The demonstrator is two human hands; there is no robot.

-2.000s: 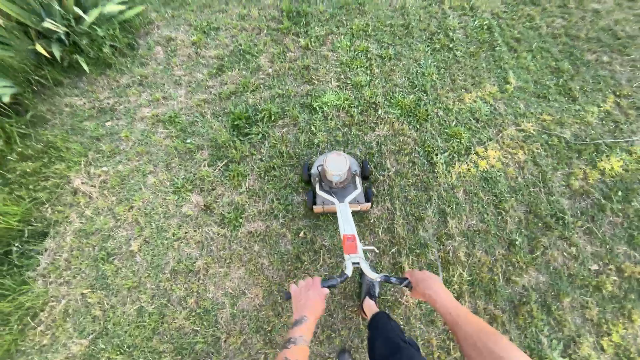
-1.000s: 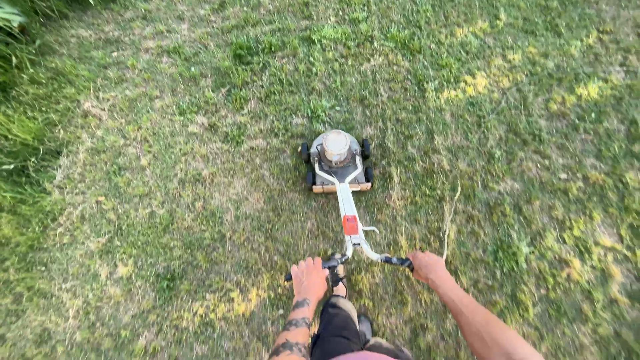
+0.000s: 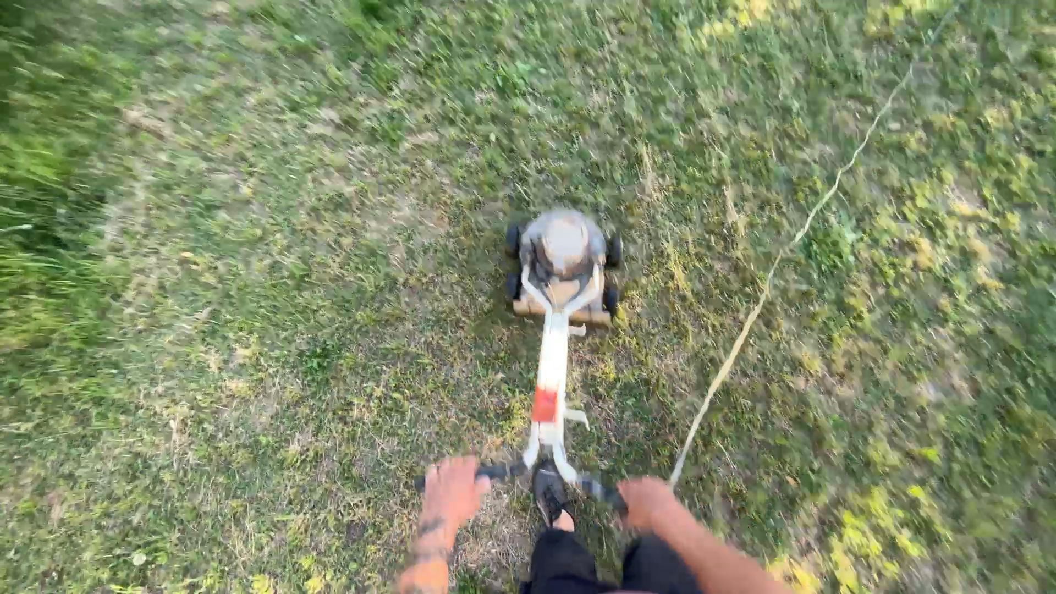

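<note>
A walk-behind lawn mower (image 3: 564,247) with a round grey top and four black wheels stands on the grass ahead of me. Its pale metal handle (image 3: 552,355) runs back toward me, carries a red box (image 3: 544,405) and splits into two black grips. My left hand (image 3: 454,488) is closed around the left grip, whose end sticks out past it. At the right grip (image 3: 601,490) my right hand (image 3: 648,503) is wrapped over the end. A light cord (image 3: 747,326) runs from beside my right hand across the grass to the upper right.
Taller green grass (image 3: 41,198) borders the left side. Short, patchy grass with yellowish plants (image 3: 874,528) covers the ground at the right. My shoe (image 3: 549,492) is below the handle fork, between the grips.
The cord now stretches from near my right hand to the upper right; a second ago only a short piece showed there. The leafy plants at the upper left have left the view. Both hands stay on the grips.
</note>
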